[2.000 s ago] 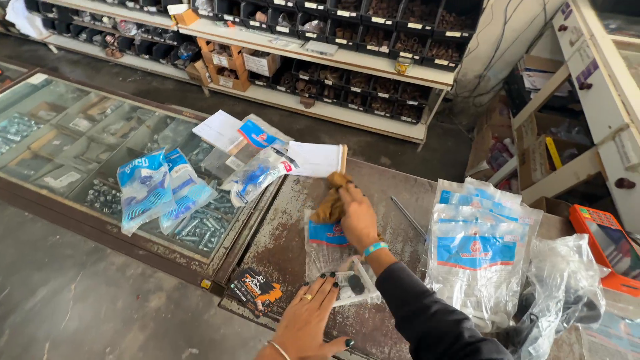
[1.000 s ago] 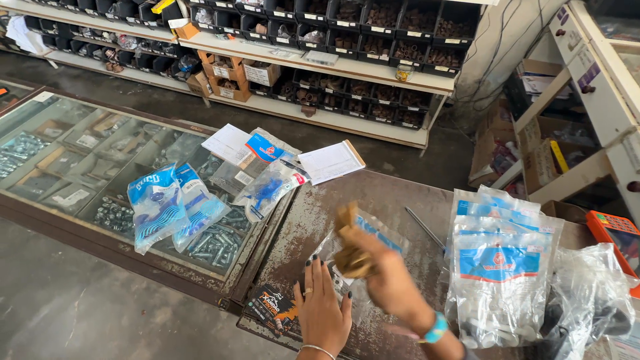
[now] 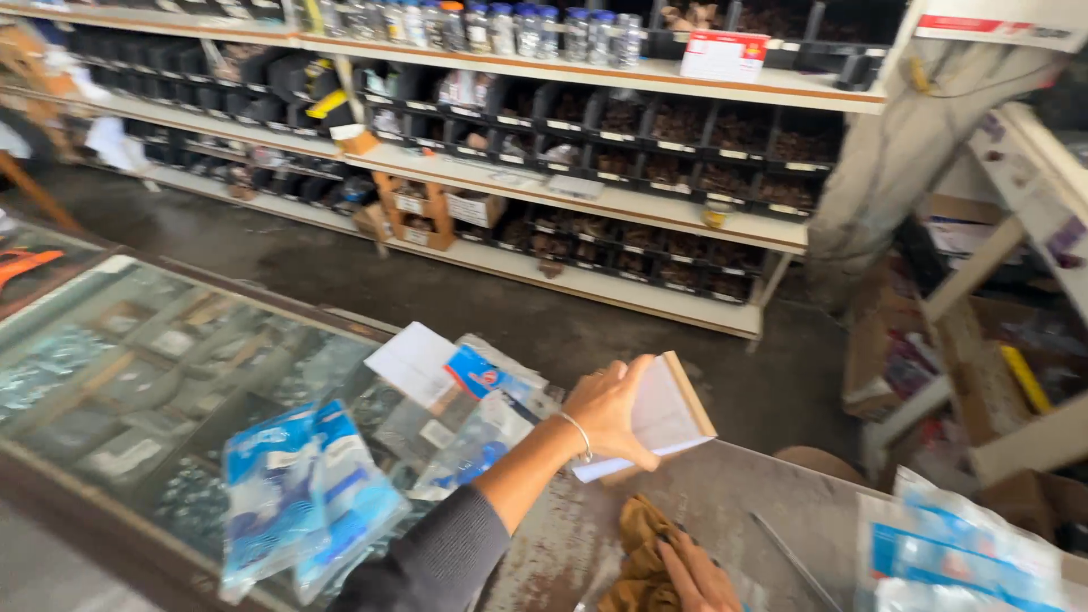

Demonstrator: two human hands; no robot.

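My left hand point(image 3: 608, 416), with a bracelet at its wrist, grips a white paper pad point(image 3: 667, 408) with a tan edge, slightly tilted above the far edge of the worn counter. At the bottom, my right hand point(image 3: 697, 569) lies on a crumpled brown cloth point(image 3: 642, 544), its lower part cut off by the frame. Left of the pad lie a clear bag with blue parts point(image 3: 476, 450), a blue-labelled packet point(image 3: 480, 371) and a white paper sheet point(image 3: 414, 364). Two blue-and-clear plastic packets point(image 3: 272, 497) rest on the glass. A thin metal rod point(image 3: 795, 561) lies right of the cloth.
A glass-topped display case point(image 3: 127, 374) with hardware in compartments extends left. Blue-and-clear plastic bags point(image 3: 952, 552) are piled at the right of the counter. Shelves point(image 3: 612, 200) with black bins and jars stand beyond the floor. A white wooden frame point(image 3: 977, 263) stands at the right.
My left hand has gone from the near part of the counter to the pad, which it now grips and has tilted up. My right hand stays with the brown cloth. The view has tipped upward.
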